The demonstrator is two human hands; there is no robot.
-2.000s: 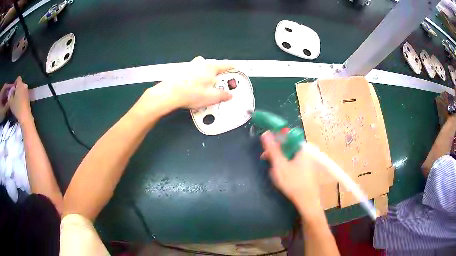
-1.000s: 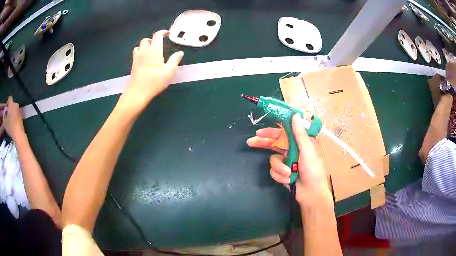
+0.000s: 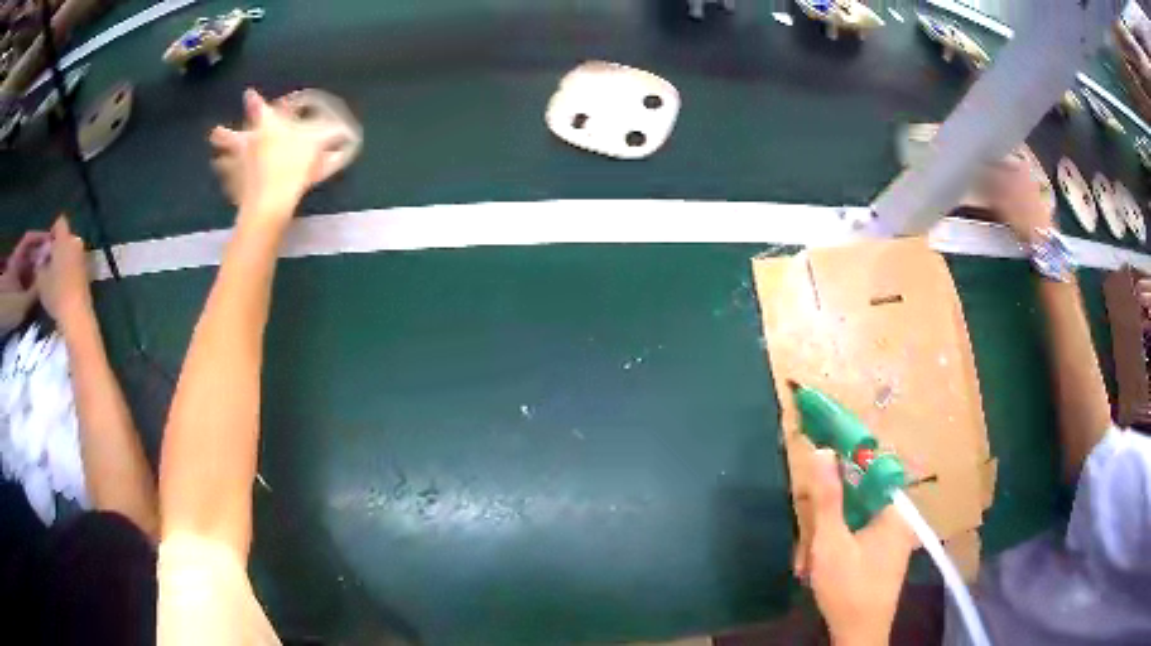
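Note:
My left hand (image 3: 271, 164) reaches over the dark belt at upper left, its fingers around a blurred off-white plastic cover (image 3: 333, 131); the hand hides part of the cover. My right hand (image 3: 856, 555) is closed around the green hot glue gun (image 3: 833, 423) over the lower part of the cardboard rest (image 3: 903, 341). The gun's nozzle points up and left. A white glue stick (image 3: 937, 552) runs out of its back. Another plastic cover (image 3: 613, 110) lies on the belt at upper middle.
A grey metal post (image 3: 978, 126) rises behind the cardboard. A right neighbour's hand (image 3: 1010, 196) reaches over the belt beside it. More covers (image 3: 106, 121) and part-built units (image 3: 208, 41) lie beyond. At left are a neighbour's hands, white parts (image 3: 38, 416) and a hanging black cable.
My left hand has moved left and is now on a cover. My right hand has lowered the glue gun over the cardboard. Covers appear farther left, and the right neighbour's arm has reached forward.

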